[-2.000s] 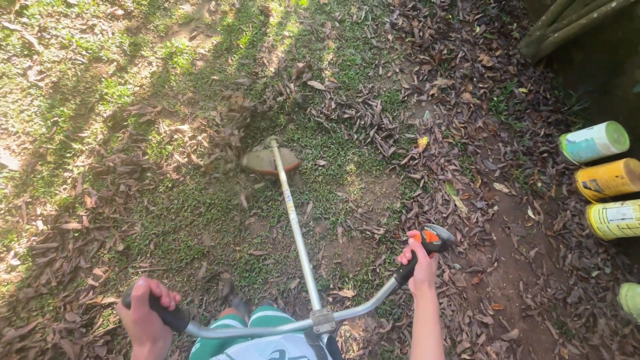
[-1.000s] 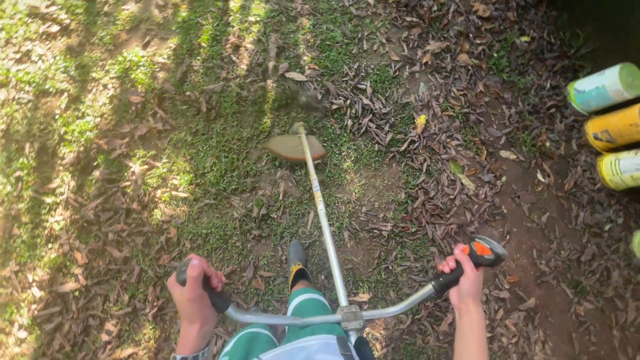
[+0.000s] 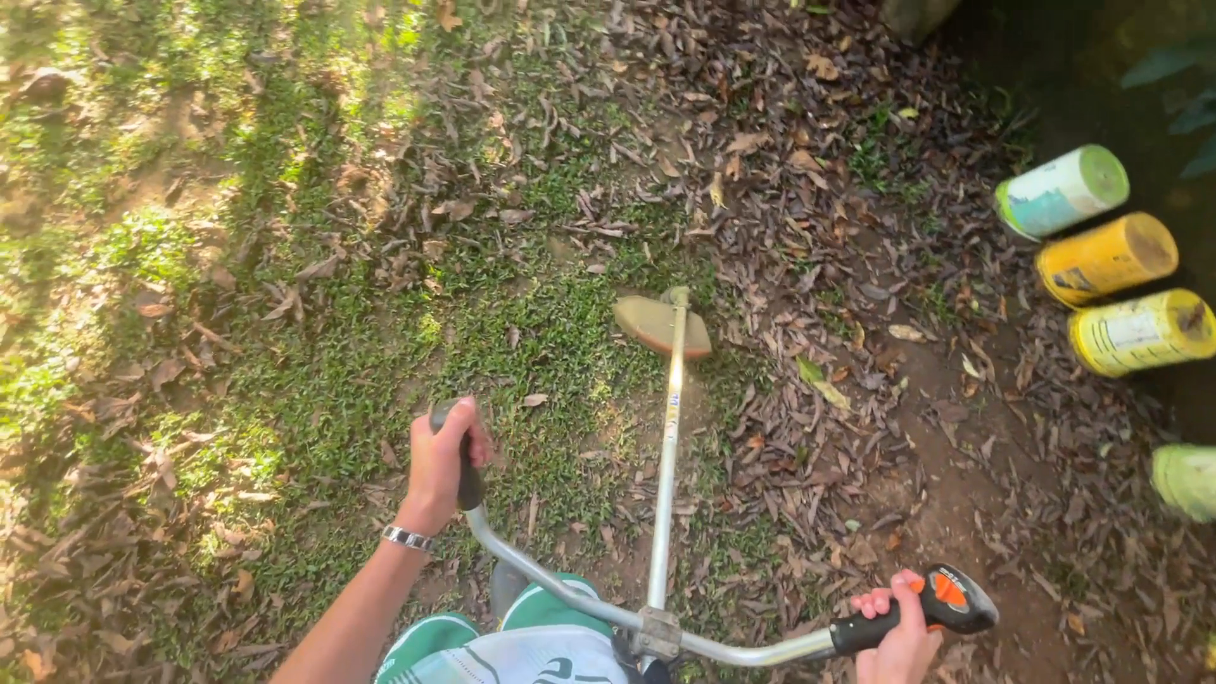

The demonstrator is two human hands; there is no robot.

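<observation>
My left hand is wrapped around the black rubber grip at the left end of the metal handlebar of a brush cutter. At the right end, my right hand holds the black control handle with its orange part. From the clamp at the bar's middle, the metal shaft runs forward to a dirty cutting guard low over grass and dry leaves. The cutting line or blade cannot be made out.
On the right stand a white and green can, an orange can, a yellow can and a pale green container. Dry leaves lie thickly near bare soil. A pale, rounded object lies at the top right.
The handlebar has turned, with my left hand now farther forward and my right hand nearer my body. The guard has swung to the right, toward the leaf litter.
</observation>
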